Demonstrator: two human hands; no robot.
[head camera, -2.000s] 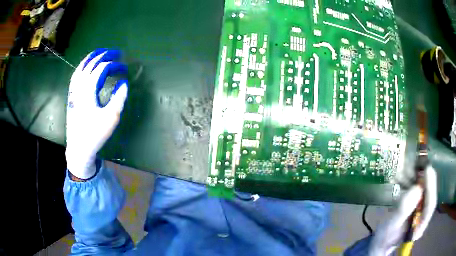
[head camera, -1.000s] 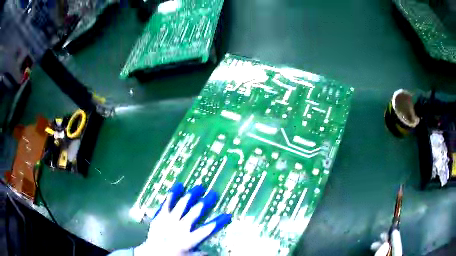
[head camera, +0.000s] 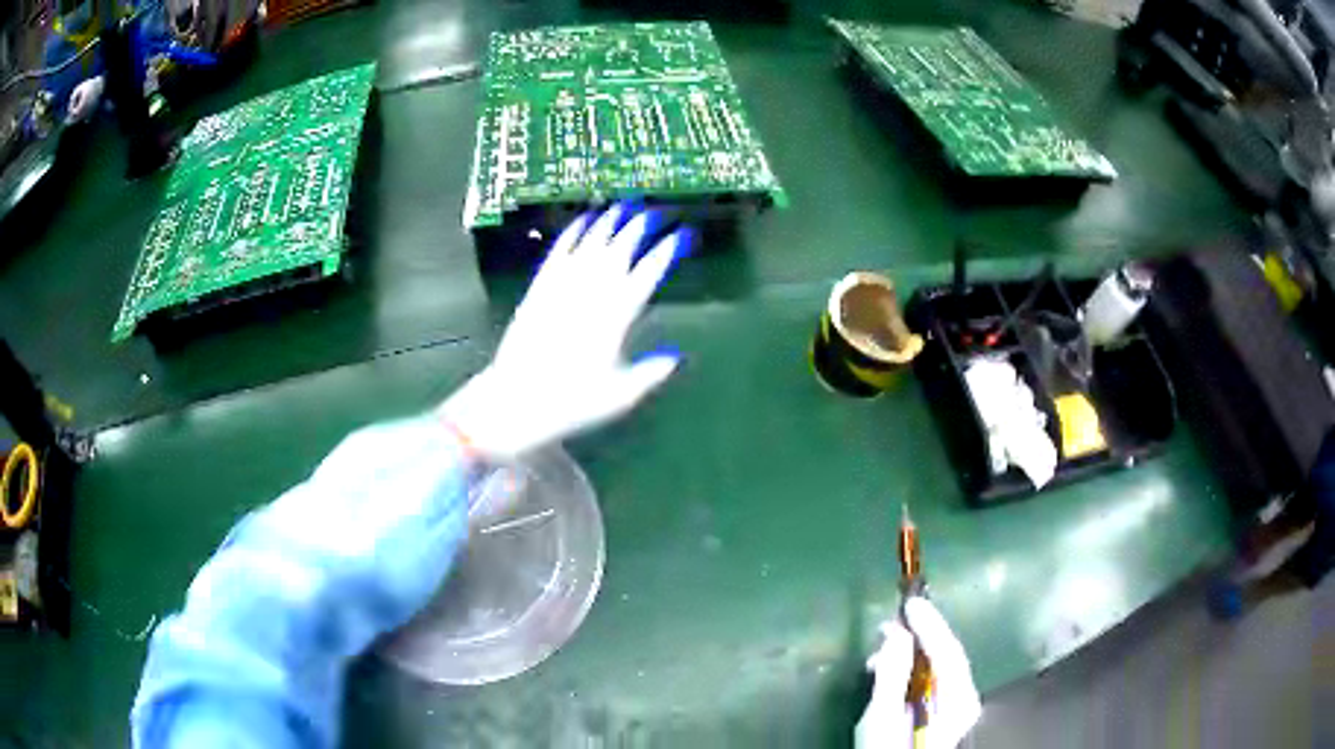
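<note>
My left hand (head camera: 578, 329), in a white glove with blue fingertips, is stretched forward over the bench with its fingers apart and nothing in it. Its fingertips are at the near edge of the middle green circuit board (head camera: 622, 125); whether they touch it I cannot tell. My right hand (head camera: 920, 676), in a white glove, holds a soldering iron (head camera: 909, 553) with its tip pointing forward. A round translucent turntable (head camera: 549, 585) lies partly under my left forearm.
Other circuit boards stand raised at the left (head camera: 264, 198) and right (head camera: 974, 100). A hazard tape roll (head camera: 867, 337) stands beside a black parts box (head camera: 966, 454). A tray with a yellow ring (head camera: 18, 486) is at the left edge. A person's hand or sleeve shows at far right.
The view has shifted up and right. My left hand has moved off the large board and reaches forward. The turntable now shows on the near bench. My right hand still holds the iron.
</note>
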